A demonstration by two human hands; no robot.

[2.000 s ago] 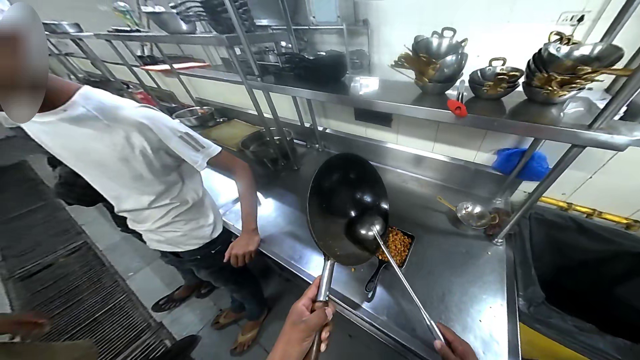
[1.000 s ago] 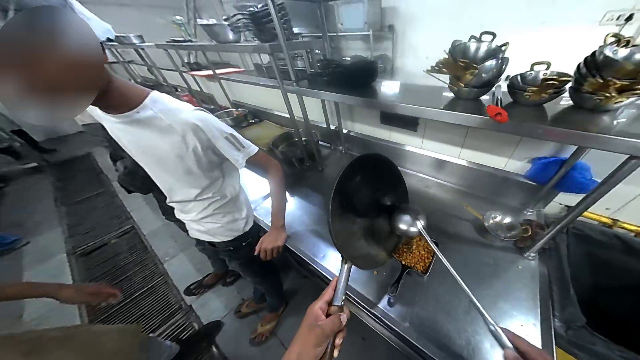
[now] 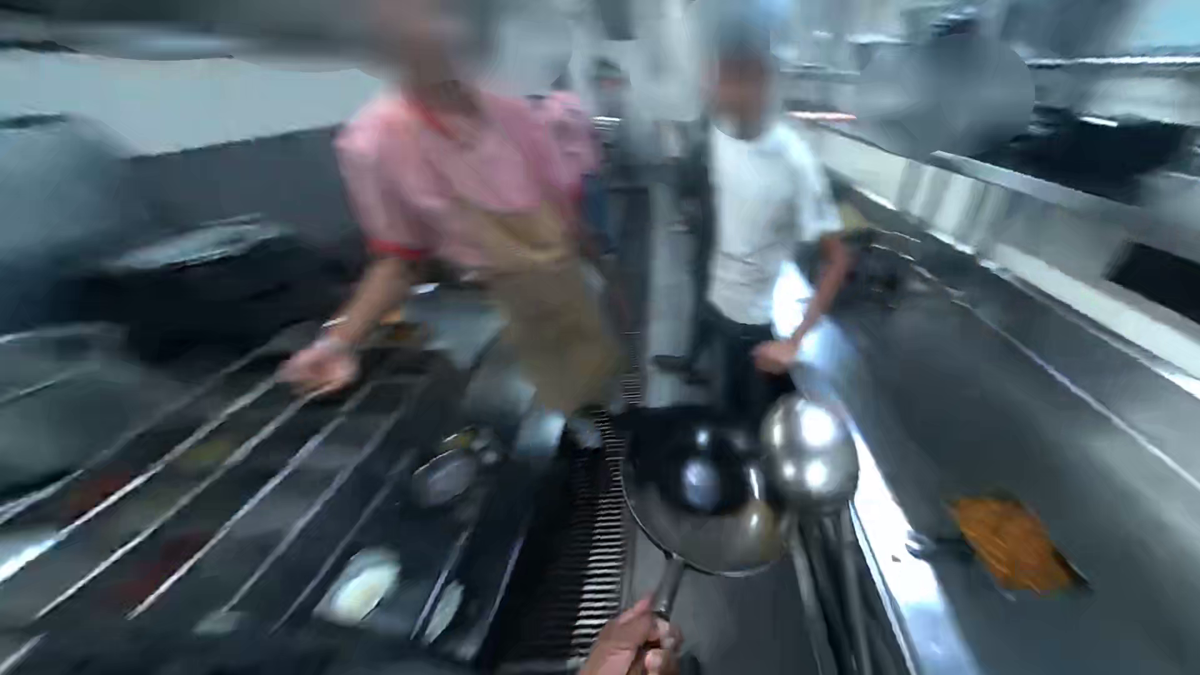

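Low in the centre, my left hand (image 3: 637, 642) grips the handle of a dark wok (image 3: 708, 487), which is held over the floor of the aisle. Right beside the wok's rim is the round bowl of a metal ladle (image 3: 811, 450); its blurred handle runs down out of the picture. My right hand is not in view. To the right, a dark square dish of orange-brown food (image 3: 1012, 544) sits on the steel counter (image 3: 937, 394). The picture is strongly blurred.
A person in a pink shirt and brown apron (image 3: 553, 309) reaches over a station with long bars (image 3: 253, 506) on the left. A person in a white shirt (image 3: 764, 225) stands by the right counter. A slatted floor grate (image 3: 600, 562) runs between them; small bowls (image 3: 361, 586) lie left.
The view has swung far to the left. The wok and ladle have moved away from the dish and counter to above the aisle. My right hand has left the view.
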